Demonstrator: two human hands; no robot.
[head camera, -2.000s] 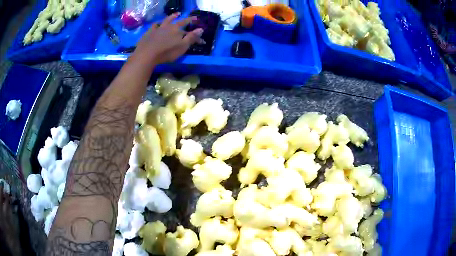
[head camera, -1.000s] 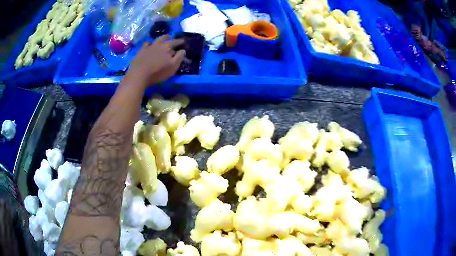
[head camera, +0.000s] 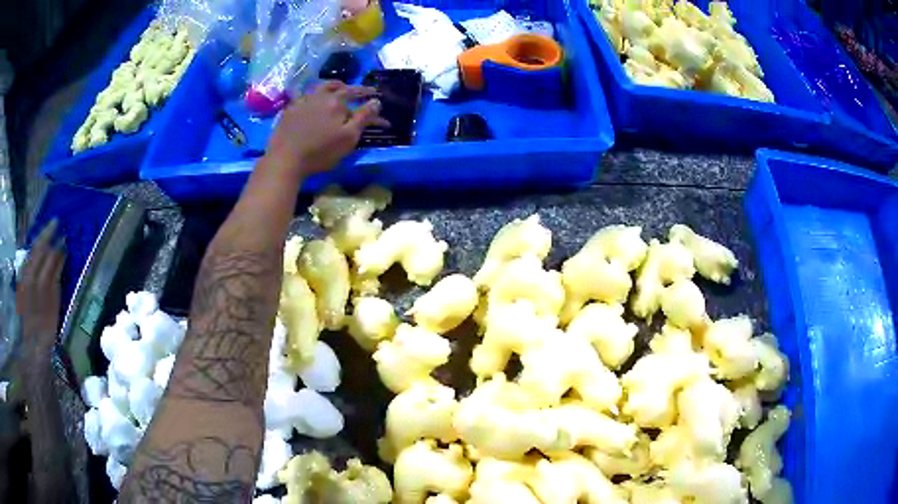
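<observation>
My left hand (head camera: 320, 126) reaches over the blue tool tray (head camera: 394, 167) at the back. Its fingers are apart and bent over the left edge of a flat black item, likely a phone (head camera: 398, 98); it does not grip it. My right hand is not in view. Many pale yellow knobbly pieces (head camera: 532, 359) lie loose and heaped on the grey bench. White lumps (head camera: 133, 364) lie at the left, partly hidden under my tattooed forearm.
The tool tray also holds an orange tape dispenser (head camera: 512, 67), a black object (head camera: 468, 127) and clear film (head camera: 295, 49). A blue tray (head camera: 837, 285) stands right. Trays of yellow pieces (head camera: 689, 49) stand behind. Another person's hand (head camera: 41, 281) is at far left.
The camera view has shifted slightly. My left hand stays by the black item, its fingers shifting a little. Another person's hand has come into view over the blue surface at far left.
</observation>
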